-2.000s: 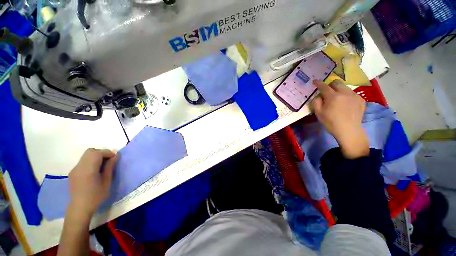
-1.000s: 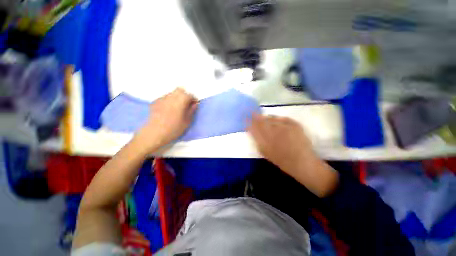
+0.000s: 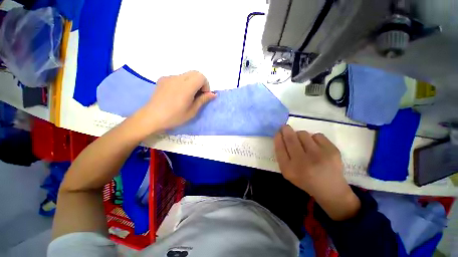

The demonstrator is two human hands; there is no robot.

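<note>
The pale blue collar piece (image 3: 236, 113) lies along the front of the table, with a bright blue edge showing at its left end. My left hand (image 3: 183, 100) pinches its upper edge near the middle, thumb and forefinger together, and covers part of it. My right hand (image 3: 309, 155) has its fingertips at the piece's lower right corner; whether it grips the cloth or only touches it I cannot tell. The presser foot and needle area (image 3: 281, 68) is above the piece, apart from it.
The machine head (image 3: 346, 35) fills the upper right. Pale blue cut pieces (image 3: 374, 95), a black ring handle (image 3: 337, 89), a bright blue piece (image 3: 395, 144) and a dark phone (image 3: 436, 161) lie right. Long blue strips (image 3: 98, 47) and a clear bag (image 3: 32, 45) lie left. Red baskets (image 3: 168, 175) stand below.
My right hand has left the phone and come to the collar piece's right end. My left hand stays on the piece. The view has swung left, and the phone screen now looks dark.
</note>
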